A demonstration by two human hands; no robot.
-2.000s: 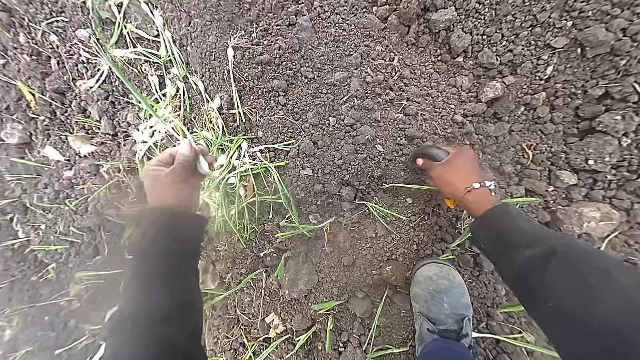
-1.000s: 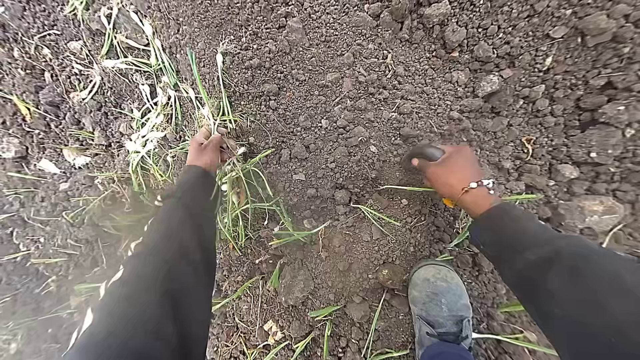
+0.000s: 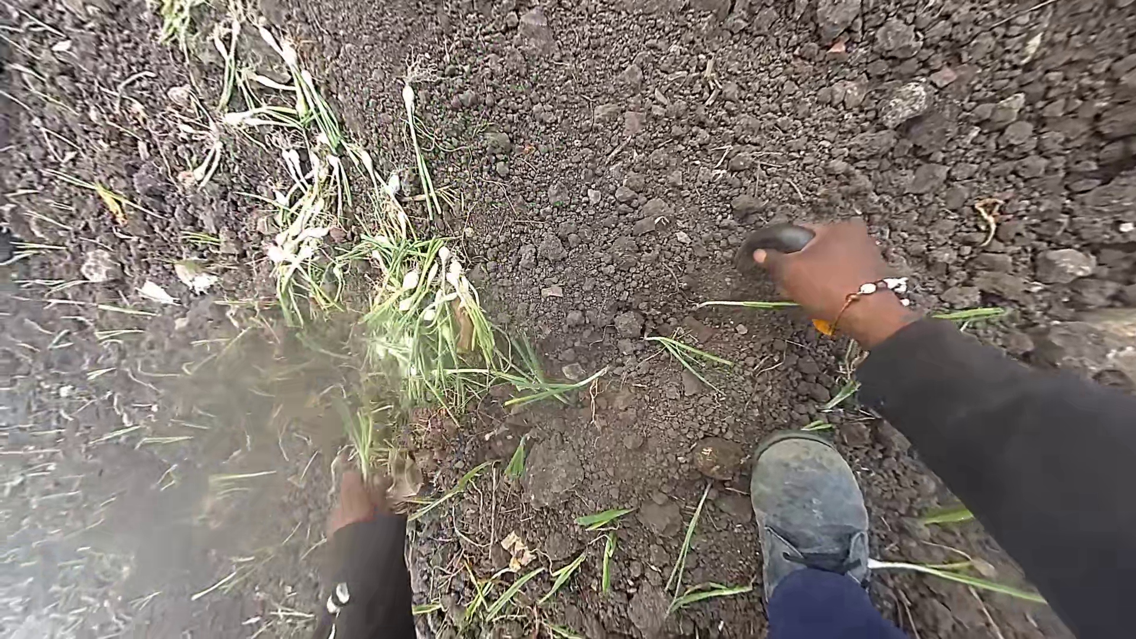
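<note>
My right hand (image 3: 830, 271) is closed around a dark, rounded tool or stone (image 3: 774, 244), low over the soil. Most of that object is hidden in the fist. My left hand (image 3: 359, 499) is at the lower left, beside the near end of a heap of onion seedlings (image 3: 435, 306) with white bulbs and green leaves. Blur and haze cover its fingers, so I cannot tell whether they hold anything. One seedling (image 3: 417, 146) lies apart from the heap, its roots pointing to the top of the view.
Loose, cloddy soil (image 3: 577, 195) spreads all around, with larger clods at the right. My shoe (image 3: 809, 506) stands at the lower middle right. Cut green leaves (image 3: 688, 355) are scattered about, and a stone (image 3: 719, 458) lies beside the shoe's toe.
My left hand has moved from the seedlings down towards the bottom of the view. A single seedling lies where that hand was near a second ago. My right hand has barely moved.
</note>
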